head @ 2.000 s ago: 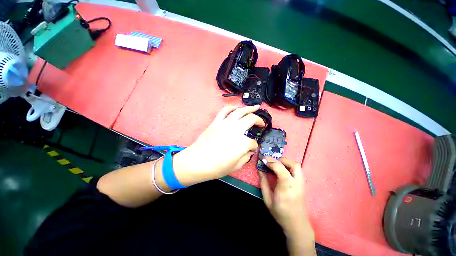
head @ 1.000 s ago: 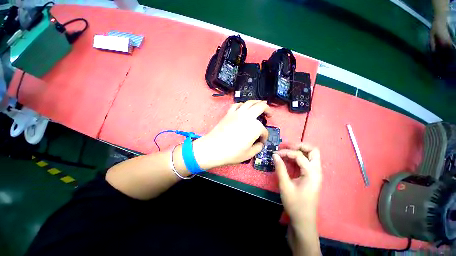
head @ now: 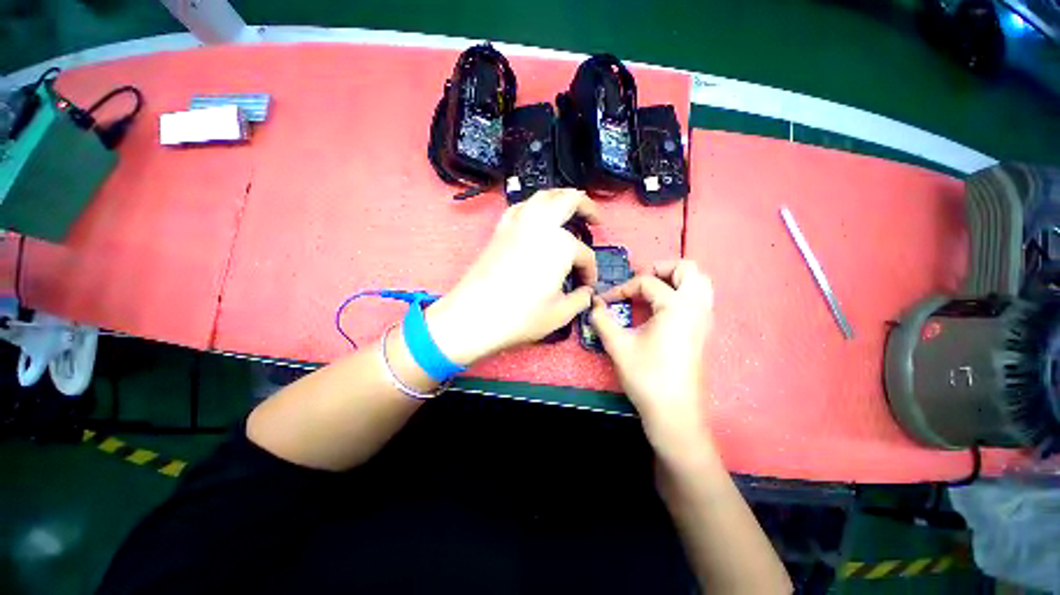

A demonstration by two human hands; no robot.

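My left hand (head: 529,273), with a blue wrist strap, is closed around a black camcorder body (head: 579,238), which its fingers mostly hide. The open screen unit (head: 611,266) lies beside the body on its right, its inner side up with small pale details. My right hand (head: 657,325) has thumb and forefinger together over the screen unit, close to the left fingertips. Whether a tiny part is between them is too small to tell. Two more open camcorder bodies, one left (head: 480,116) and one right (head: 603,120), stand behind my hands, each with a flat screen unit at its right.
Red matting (head: 326,209) covers the bench. A white box (head: 203,126) and a green box (head: 56,174) are at the left. A silver-white stick (head: 816,272) lies at the right. An olive-grey appliance (head: 947,372) stands at the right edge, a plastic bag (head: 1023,523) below it.
The view has shifted, so the bench things sit further left and higher. My right thumb and forefinger have moved from the screen unit's lower edge to its middle, near my left fingertips.
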